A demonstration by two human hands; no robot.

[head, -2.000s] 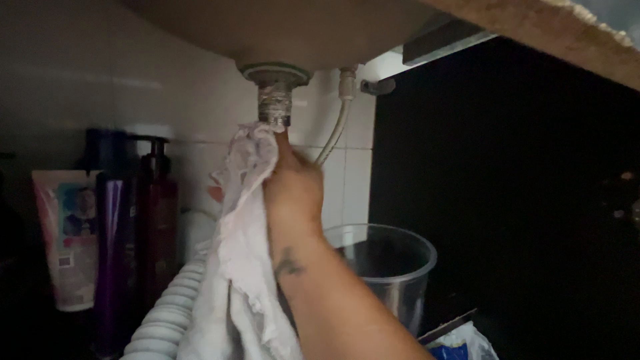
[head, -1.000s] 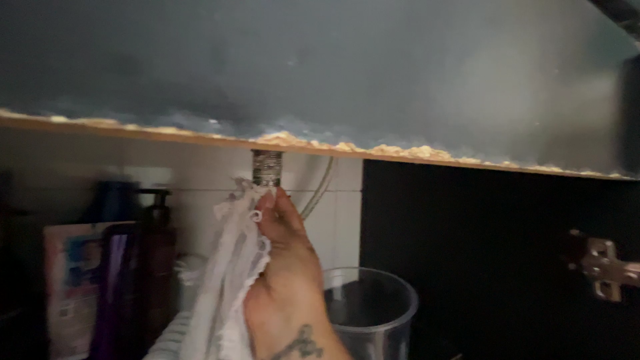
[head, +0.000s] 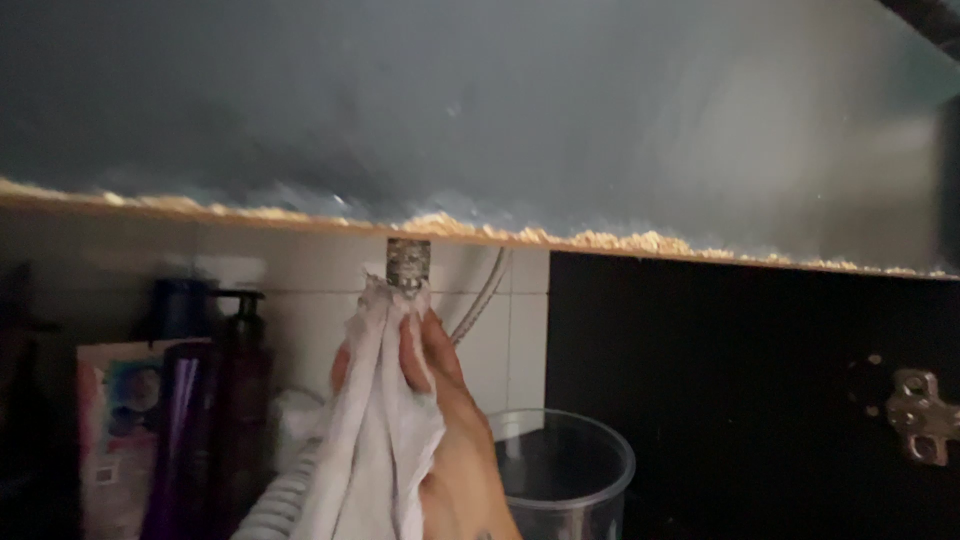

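Note:
My right hand (head: 461, 442) is raised below the sink, shut on a white cloth (head: 375, 420) that hangs down in long folds. The cloth's bunched top meets the lower end of a threaded drain tailpiece (head: 409, 262). Fingers show on both sides of the cloth; part of them is hidden behind it. A braided supply hose (head: 482, 296) curves down behind, right of the tailpiece. A grey corrugated drain hose (head: 277, 495) lies low, to the left of the cloth. My left hand is not in view.
The cabinet's chipped board edge (head: 645, 244) crosses above my hand. A clear plastic bucket (head: 559, 495) stands at right. A pump bottle (head: 244, 390), a purple bottle (head: 180, 442) and a printed pouch or tube (head: 112, 450) stand left. A metal hinge (head: 922, 416) is on the dark panel.
The view has shifted, so the board front now hides the sink's underside, seen two seconds ago. My right hand remains at the tailpiece with the cloth.

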